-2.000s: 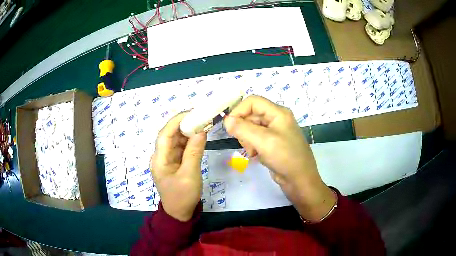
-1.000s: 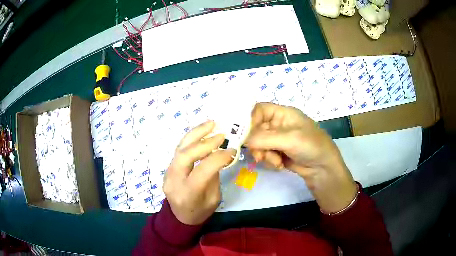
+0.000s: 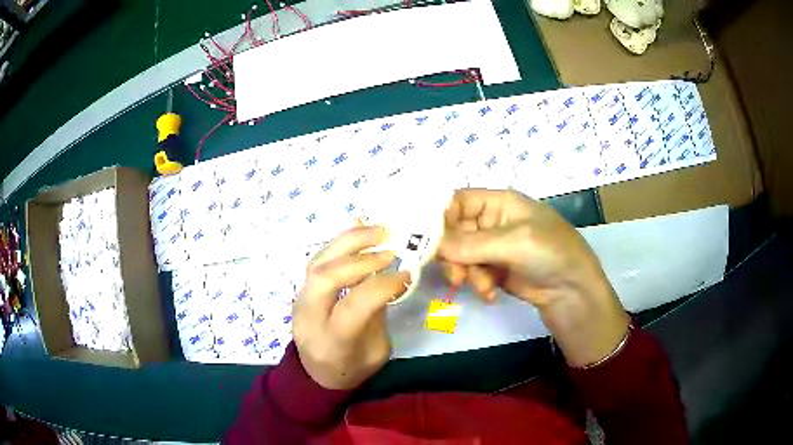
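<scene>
My left hand (image 3: 348, 295) holds a cream-white plastic housing (image 3: 421, 228) over the bench, its fingers around the lower left side. The housing shows a small dark square opening. My right hand (image 3: 513, 252) has its thumb and fingertips at the housing's right edge; what exactly they pinch is hidden. A yellow-orange wired battery (image 3: 443, 316) hangs on a short red lead just below the right fingertips.
Adhesive pad sheets (image 3: 365, 148) with blue print lie across the bench. An open carton (image 3: 139, 269) is at left. A yellow-and-black screwdriver (image 3: 168, 143), red leads (image 3: 217, 74) and a white cover sheet (image 3: 374, 61) lie beyond. Housings (image 3: 635, 13) sit on cardboard at upper right.
The housing has turned from a slanted edge-on view to more upright, showing its square opening. Both hands and the hanging battery have shifted right and slightly down in view.
</scene>
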